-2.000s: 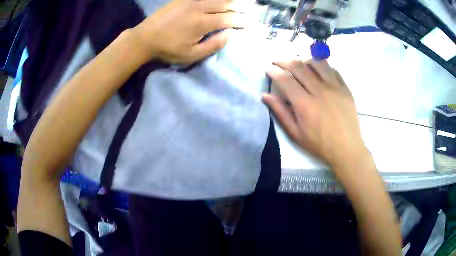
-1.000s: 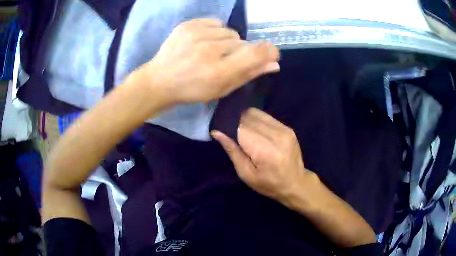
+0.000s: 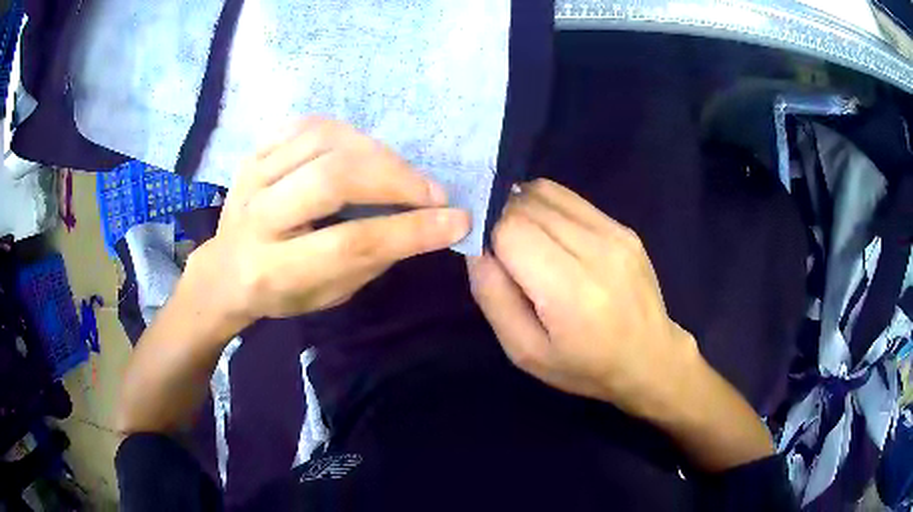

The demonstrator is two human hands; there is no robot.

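A garment panel (image 3: 400, 90) with a pale grey wrong side hangs from the top of the view towards me. A dark band (image 3: 529, 90) runs along its right edge. My left hand (image 3: 335, 215) pinches the panel's lower corner between thumb and fingers. My right hand (image 3: 571, 290) pinches the dark edge beside that corner, its fingertips close to the left ones. The fold between the fingertips is partly hidden. A narrow dark strip (image 3: 212, 90) crosses the pale cloth at left.
The table's front edge with a measuring tape (image 3: 701, 25) is at the top right. Bundled, tied cloth pieces (image 3: 836, 385) hang at right. A blue plastic basket (image 3: 150, 205) and tiled floor (image 3: 95, 400) show at left. Dark and pale loose cloth (image 3: 265, 400) lies on my lap.
The view has tilted down from the sewing machine. The panel's lower corner has come off the table towards me. My left hand has moved down to the corner, and my right hand pinches the dark edge.
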